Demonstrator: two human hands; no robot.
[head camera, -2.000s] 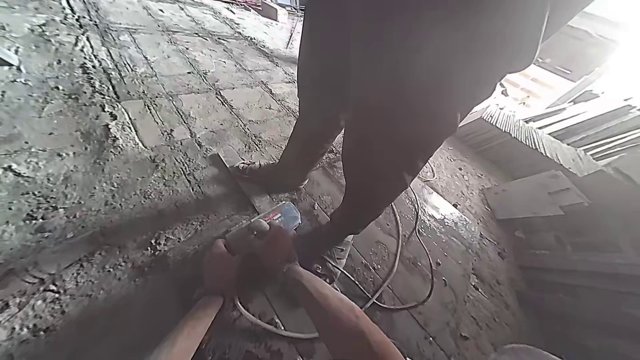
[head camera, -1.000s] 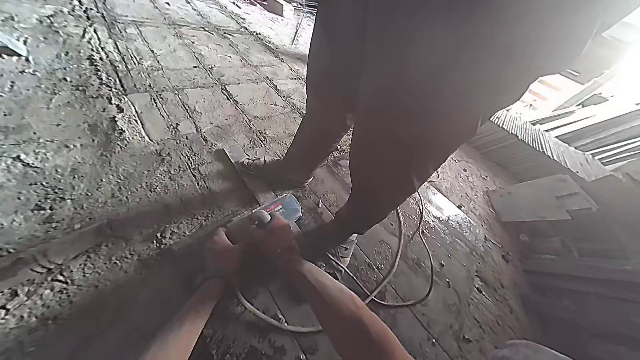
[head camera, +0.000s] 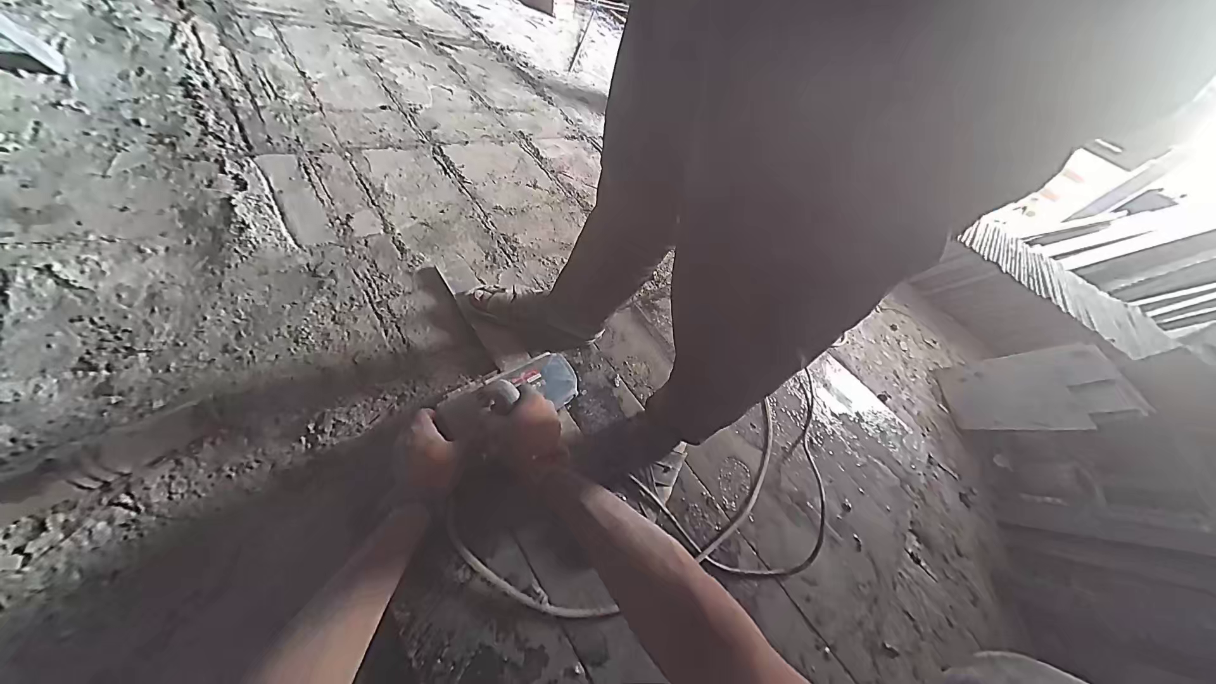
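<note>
Both my hands grip a power tool (head camera: 551, 377) with a pale blue-grey casing, low at the centre of the view. My right hand (head camera: 534, 427) is closed around its rounded grey knob or handle. On the tool's near left side, my left hand (head camera: 429, 454) is closed on the body, its fingertips hidden. Beyond the tool a flat board or bar (head camera: 456, 318) lies under another person's shoe (head camera: 532, 313). A pale cable or hose (head camera: 560, 610) loops below my right forearm. The part of the tool that meets the work is hidden.
Another person's legs (head camera: 760, 237) stand close over the tool. A darker cable (head camera: 819, 513) curves to the right. Rough rubble and dirt (head camera: 114, 332) cover the left side, beside dirty paving (head camera: 446, 180). Flat panels (head camera: 1040, 389) and stacked boards (head camera: 1140, 266) are at the right.
</note>
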